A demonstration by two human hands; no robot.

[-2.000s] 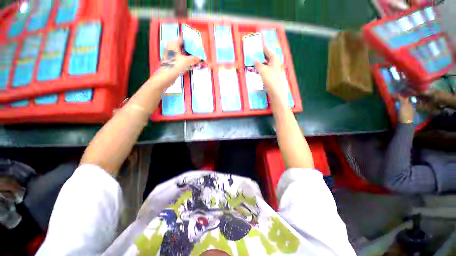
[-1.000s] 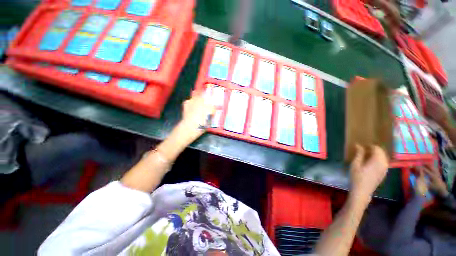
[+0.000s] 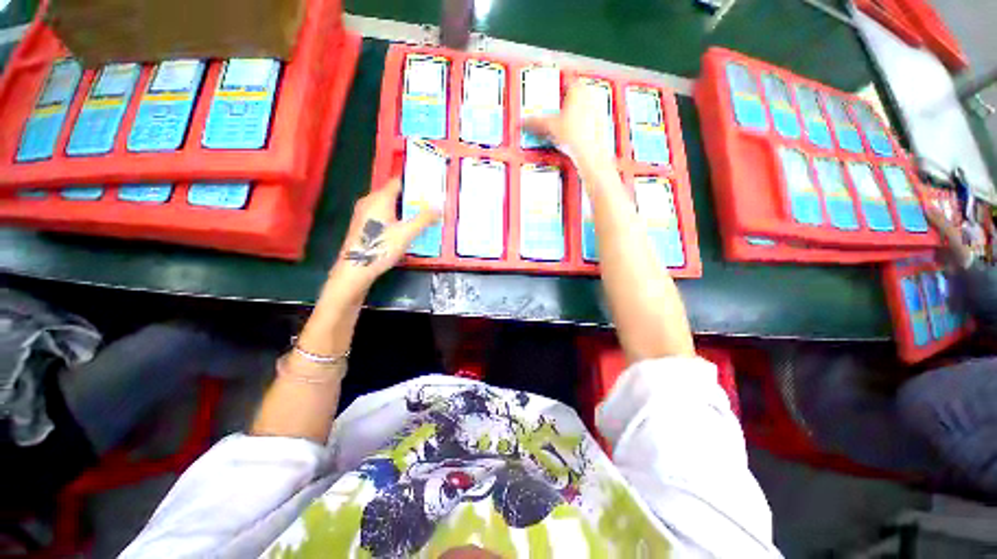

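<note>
A red slotted tray (image 3: pixel 492 159) with two rows of recesses holds keypad phones face up on the dark green bench in front of me. My left hand (image 3: pixel 385 227) is at its lower left corner, thumb and fingers around a phone (image 3: pixel 424 180) that sits slightly tilted at its recess. My right hand (image 3: pixel 579 129) reaches over the upper row, with its thumb near the lower end of the third phone (image 3: pixel 540 93). The hand covers part of the fourth phone, and I cannot tell if it holds one. My right forearm hides part of the lower row.
Stacked red trays of phones (image 3: pixel 301 164) stand at the left, with an open brown cardboard box (image 3: pixel 175 27) on top. More stacked phone trays (image 3: pixel 716 153) stand at the right. Beyond them are another person's hand (image 3: pixel 953 242) and a lower phone tray (image 3: pixel 907 328).
The brown box has moved from the right of the middle tray to the left stack. My left hand now grips a phone, my right hand is over the upper row, and a tray stack shows at right.
</note>
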